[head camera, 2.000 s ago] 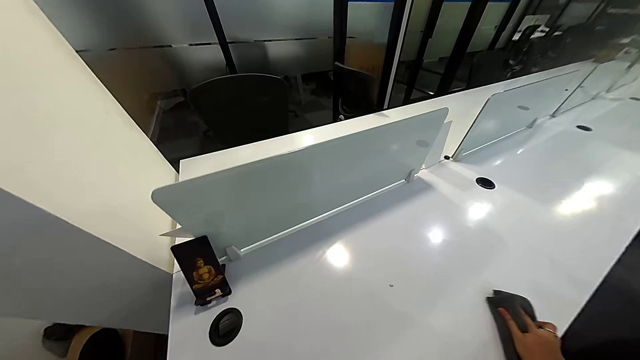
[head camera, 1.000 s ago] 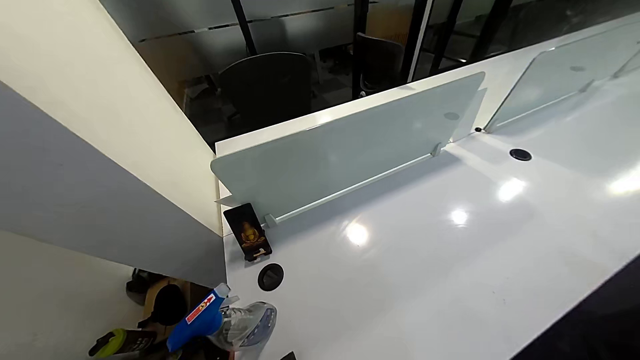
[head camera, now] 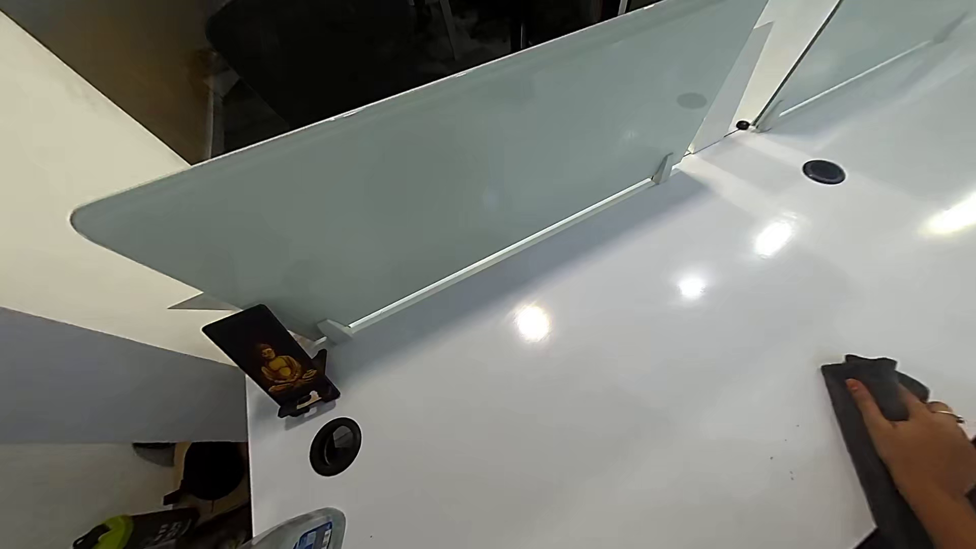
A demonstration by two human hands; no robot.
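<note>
At the right, my right hand presses a folded dark grey cloth onto the glossy white desk, thumb and fingers spread over it. A ring is on one finger. My left hand is out of view. At the bottom left, a clear plastic bottle with a blue label shows only in part at the desk's edge. Small dark specks lie on the desk to the left of the cloth.
A frosted glass partition runs along the desk's back. By its left end, a phone showing a seated golden figure leans on a small stand. Black round cable grommets sit in the desktop. A dark chair stands behind.
My right hand and the cloth, out of view one second ago, show at the right again. The spray bottle's blue head, visible then at the lower left, is now out of frame.
</note>
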